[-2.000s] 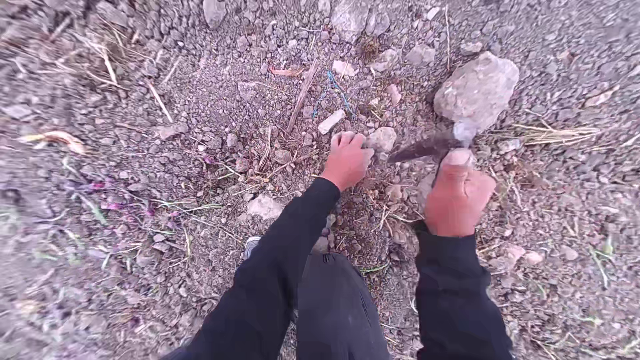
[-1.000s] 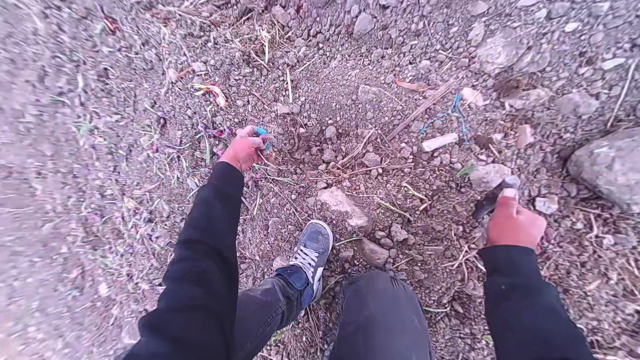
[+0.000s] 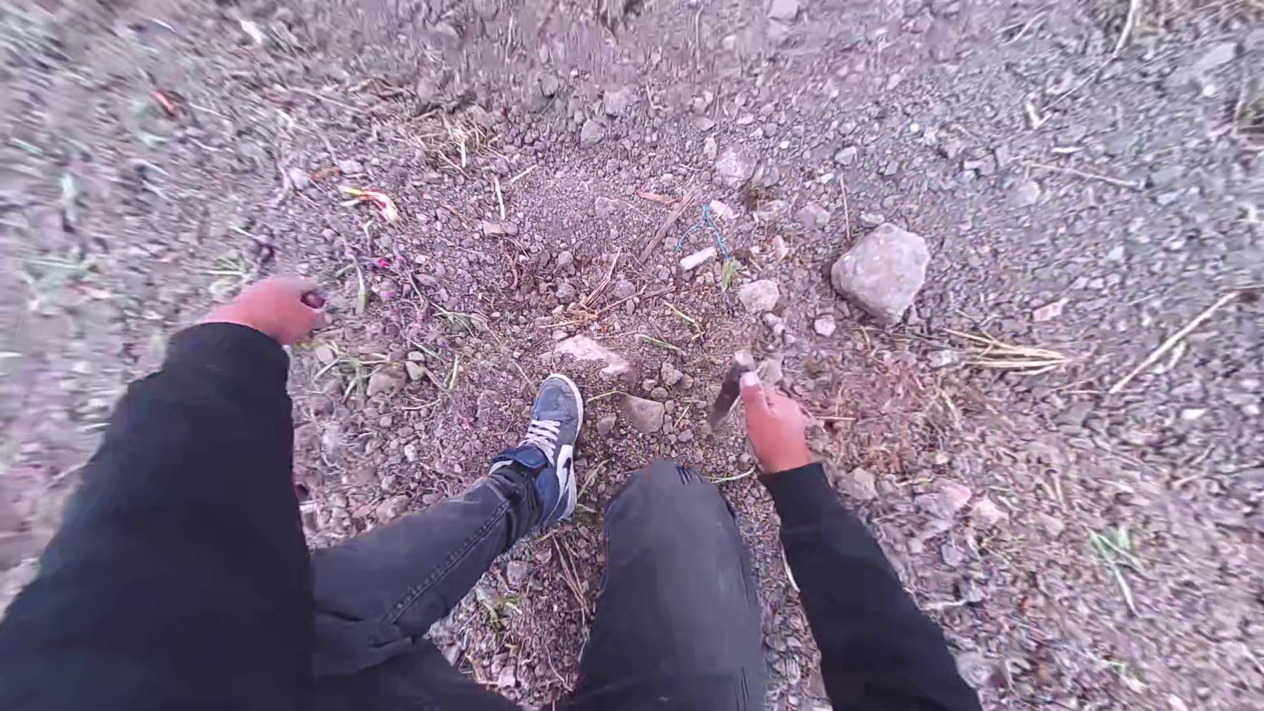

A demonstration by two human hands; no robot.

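My left hand (image 3: 275, 308) is at the left of the head view, above the stony soil, its fingers curled around a small dark reddish object (image 3: 313, 298) that is mostly hidden. In my right hand (image 3: 775, 425), right of the middle, is a dark, flat tool (image 3: 729, 390), perhaps a knife or trowel; its tip points down toward the ground and its handle is hidden by the fingers. Near that tool lie small stones and a pale rock (image 3: 758, 295).
A large grey rock (image 3: 882, 274) lies right of the middle. My sneaker (image 3: 555, 434) stands on the soil beside a flat pinkish stone (image 3: 592, 355). Blue string (image 3: 703, 229), a short white piece (image 3: 697, 259) and dry stalks (image 3: 1017, 353) are scattered about.
My left hand was near the middle, close to my right hand, two seconds ago; it is now far to the left. The blue thing at its fingers one second ago no longer shows there. The view has shifted.
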